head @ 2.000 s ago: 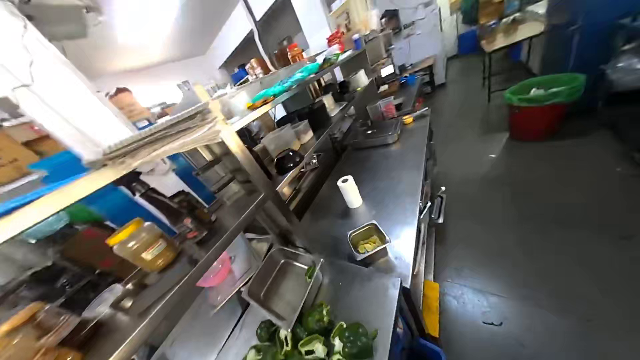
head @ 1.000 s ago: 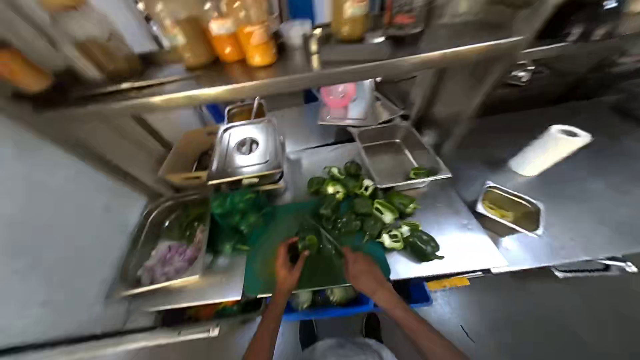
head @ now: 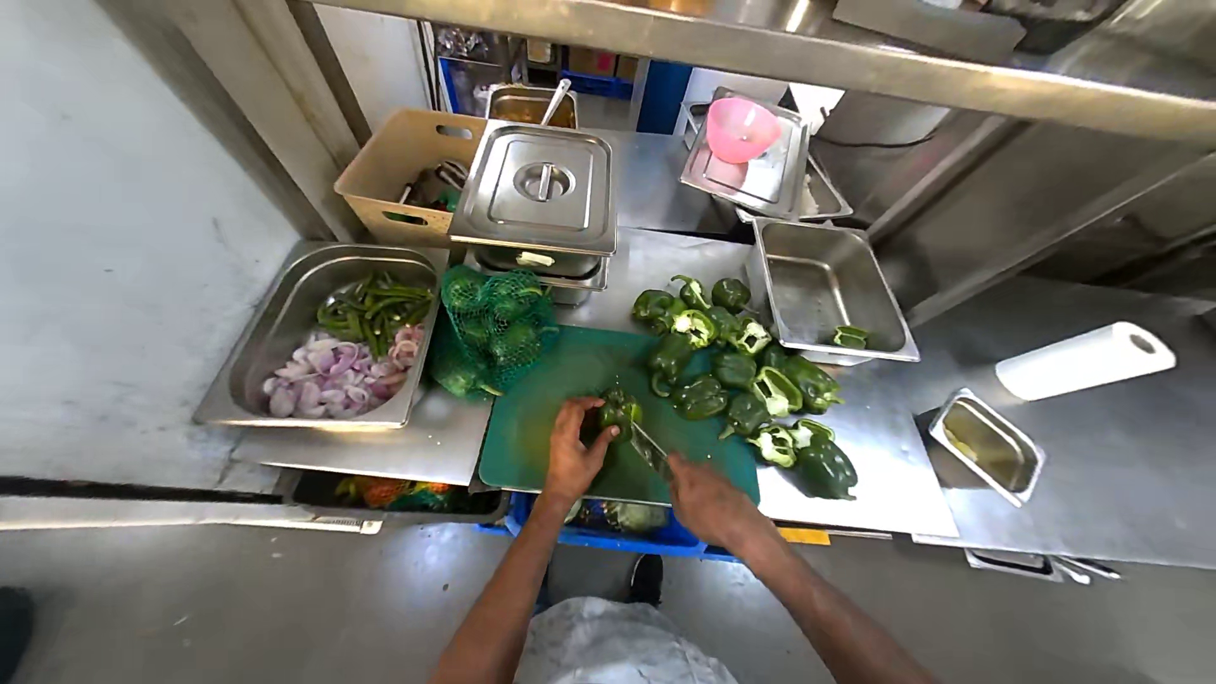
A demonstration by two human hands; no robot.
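On a green cutting board, my left hand holds a green bell pepper between thumb and fingers. My right hand grips a knife, its blade angled up and left against the pepper's lower right side; the handle is hidden in my fist. Whole and cut green bell peppers lie heaped at the board's right edge and on the steel table. A green mesh bag of peppers touches the board's upper left corner.
At left stands a steel pan of sliced onions and green chillies. A lidded steel pan and a beige basket are behind. To the right are a steel pan with a pepper piece, a paper roll and a small steel container. A shelf edge crosses above.
The view has swung a lot, from along the counter to down over the board. Since one second ago, the knife and right hand have come closer to the pepper in my left hand.
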